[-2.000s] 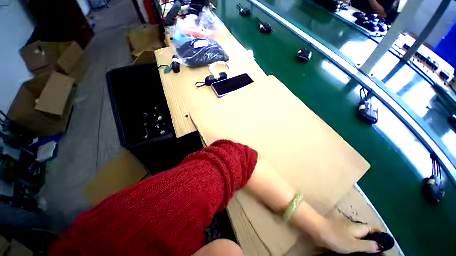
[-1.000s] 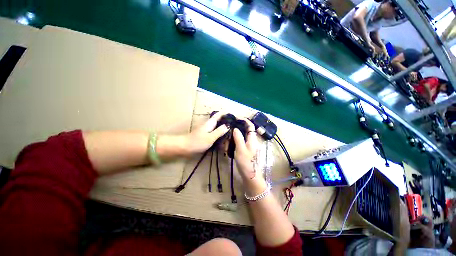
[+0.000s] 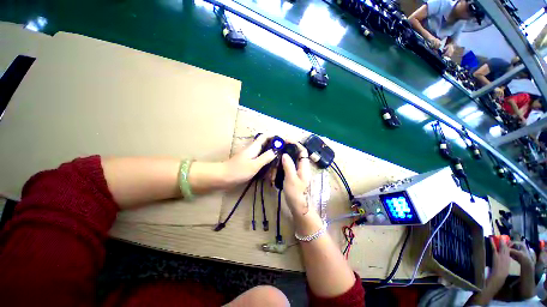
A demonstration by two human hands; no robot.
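Observation:
My left hand (image 3: 251, 160) and my right hand (image 3: 295, 180) are close together, both closed around a black corded unit (image 3: 277, 144) that shows a small bright white light. Several black cables hang from the hands towards the bench's front edge. One cable end meets the pale connector (image 3: 274, 246) of the test lead on the bench. Another black unit (image 3: 319, 151) with a pale label lies just right of my hands, its cable running to the tester (image 3: 414, 199), whose blue screen is lit.
A cardboard sheet (image 3: 120, 102) covers the bench at left. The green conveyor belt (image 3: 273, 78) carries several black corded units behind the bench. A carton of black parts (image 3: 478, 252) stands right of the tester, a thin pale cord beside it. Other people sit along the line at upper and lower right.
A white light now shows on the held unit. The cable end now meets the pale connector. Units on the belt have moved slightly right. Another person's hands have appeared at lower right.

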